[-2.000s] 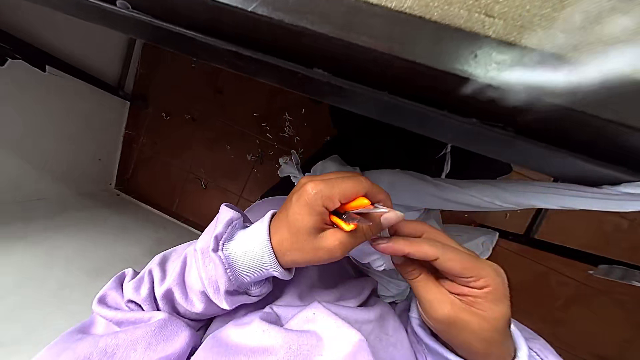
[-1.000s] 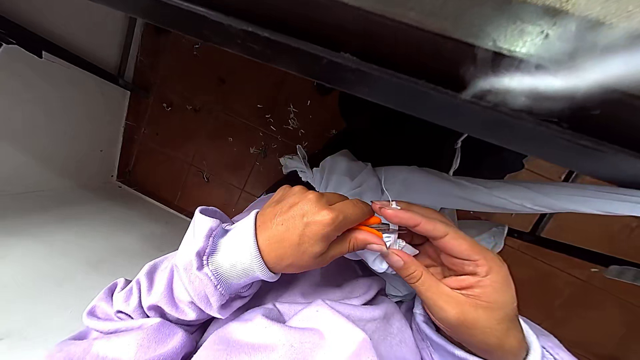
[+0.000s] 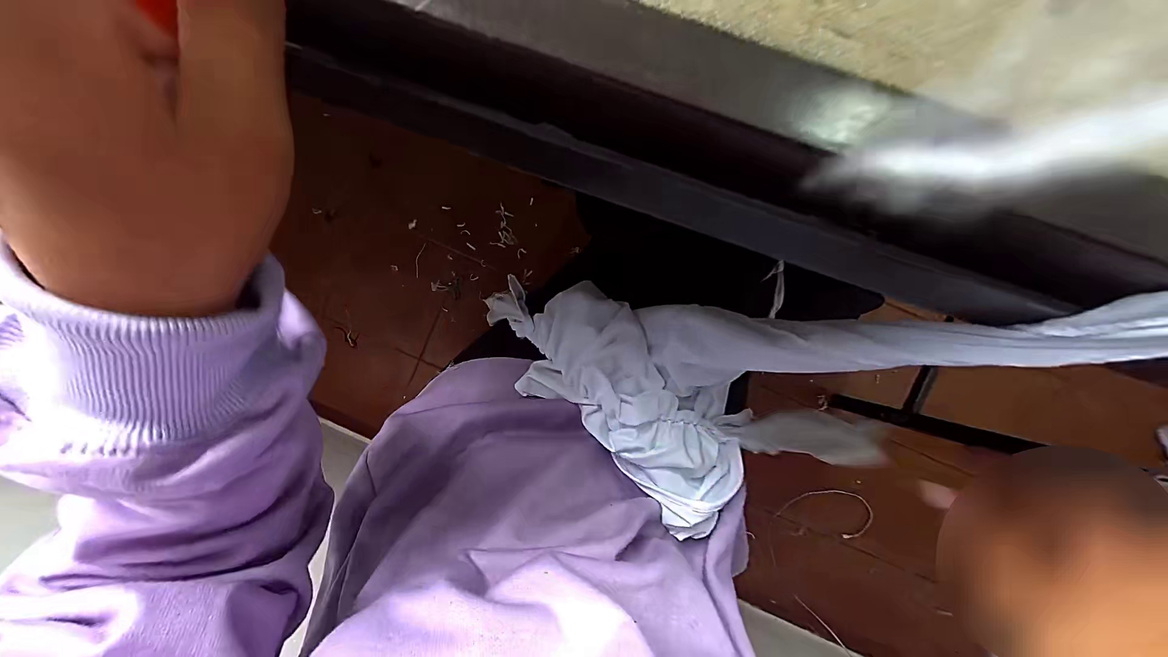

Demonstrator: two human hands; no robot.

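Note:
My left hand (image 3: pixel 146 155) is raised large at the upper left, its back toward me and its fingers cut off by the frame. A bit of the orange-handled tool (image 3: pixel 160 13) shows between the fingers; the rest of it is hidden. Gathered white fabric (image 3: pixel 657 411) lies bunched over my lap, and a long twisted length of it runs off to the right. A blurred loose end (image 3: pixel 812 438) sticks out toward my right hand (image 3: pixel 1068 557), which is at the lower right. Motion blur hides its fingers and whether it holds anything.
A dark table edge (image 3: pixel 593 164) crosses above the lap, with a pale surface (image 3: pixel 821 36) beyond it. Thread scraps (image 3: pixel 502 228) are scattered on the brown tiled floor (image 3: pixel 365 228). A curled thread (image 3: pixel 853 516) lies near my right hand. A dark metal bar (image 3: pixel 894 415) is below the fabric.
Both hands were together at the white fabric; they are now far apart, the left up and left with the orange tool, the right to the lower right. The fabric stays on the lap.

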